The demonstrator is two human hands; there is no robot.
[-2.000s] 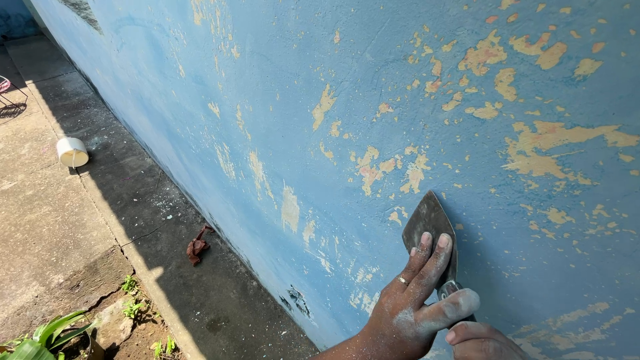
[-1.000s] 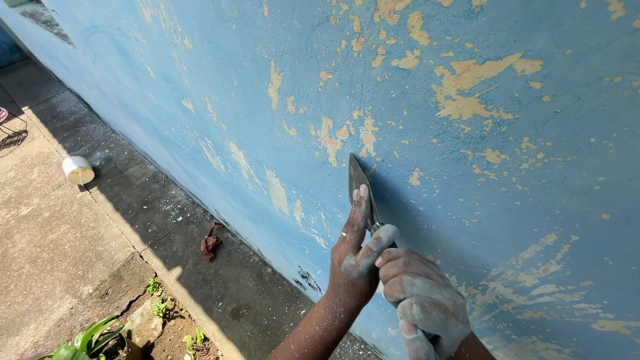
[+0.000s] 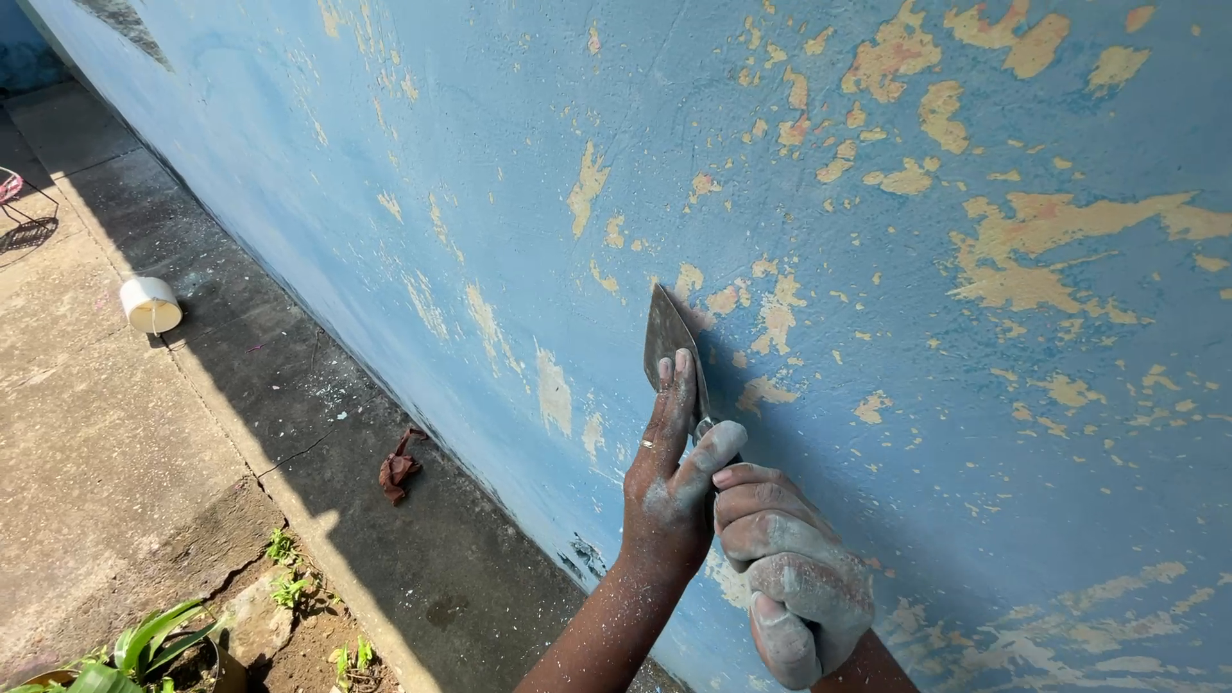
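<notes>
A pointed metal trowel (image 3: 666,332) is held against a blue painted wall (image 3: 828,241), its tip beside patches where the paint has come off and a yellowish layer shows. My right hand (image 3: 794,568), coated in pale dust, is closed round the handle, most of which it hides. My left hand (image 3: 674,481) wears a ring; two of its fingers press flat on the blade and its thumb lies at the neck of the handle. The trowel's shadow falls on the wall to its right.
Concrete paving (image 3: 385,558) runs along the wall's foot, strewn with pale flakes. On it lie a crumpled brown cloth (image 3: 397,469) and, farther left, a white bucket (image 3: 152,304) on its side. Green plants (image 3: 154,640) grow at the lower left; part of a chair (image 3: 12,188) shows at the left edge.
The trowel has moved over the wall with both hands on it and now points up beside the small bare patches. The view has shifted.
</notes>
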